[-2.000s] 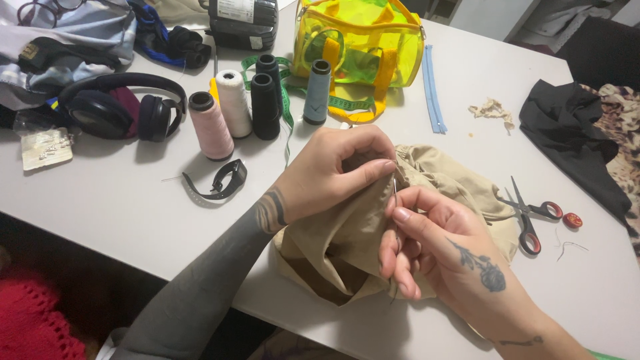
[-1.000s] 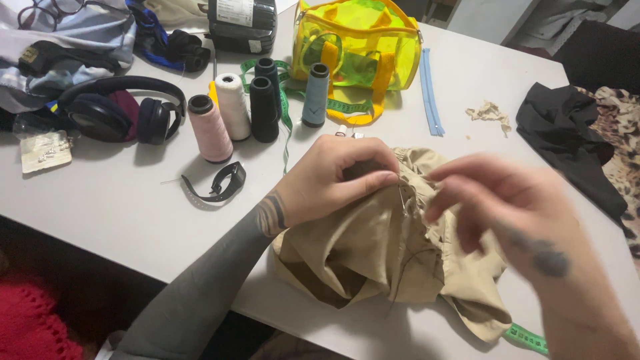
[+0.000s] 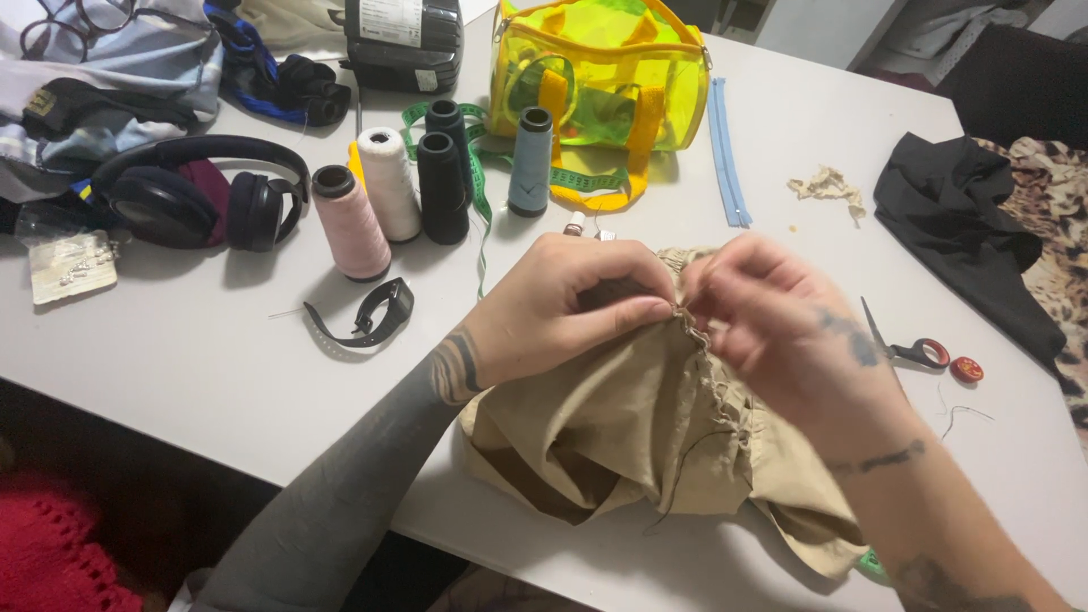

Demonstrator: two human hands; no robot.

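Beige fabric with a gathered, stitched seam lies bunched on the white table under both hands. My left hand pinches the top of the seam between thumb and forefinger. Right beside it, my right hand has its fingertips drawn together at the same spot; it is slightly blurred, and whether a needle is between them cannot be made out. A dark thread trails down over the cloth from the seam. Partly hidden behind my right forearm are scissors, with a small red round object beside them.
Thread cones in pink, white, black and blue stand beyond my left hand. Around them are a black watch, headphones, a green measuring tape and a yellow transparent bag. A blue zipper and black cloth lie farther right.
My right hand held a needle by the seam two seconds ago, swung out to the right, and is now back against my left fingertips. My left hand keeps its pinch.
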